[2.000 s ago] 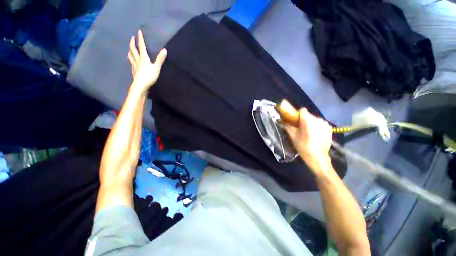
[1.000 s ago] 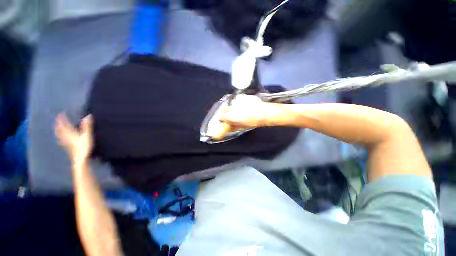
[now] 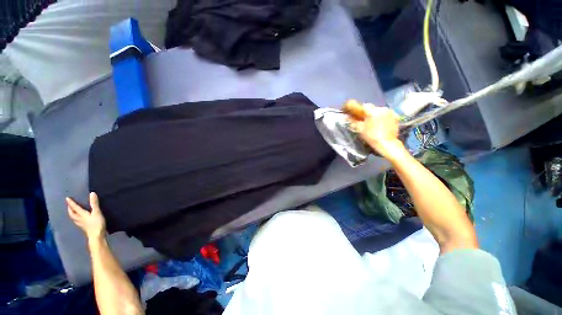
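The black garment lies spread across the grey padded pressing table, with light creases along its length. My right hand grips the wooden handle of the silver steam iron at the garment's right end. The iron's hose runs from it to the upper right. My left hand is at the garment's lower left corner, fingers apart, its fingertips beside or on the cloth edge. Whether the iron's sole touches the cloth cannot be told.
A blue support arm stands at the table's far left. A crumpled black garment pile lies at the far side. A green bag sits on the blue floor at right. Blue and red items lie below the table's near edge.
The view has shifted. The iron has moved from the middle of the garment to its right end. My left hand remains by the garment's left edge.
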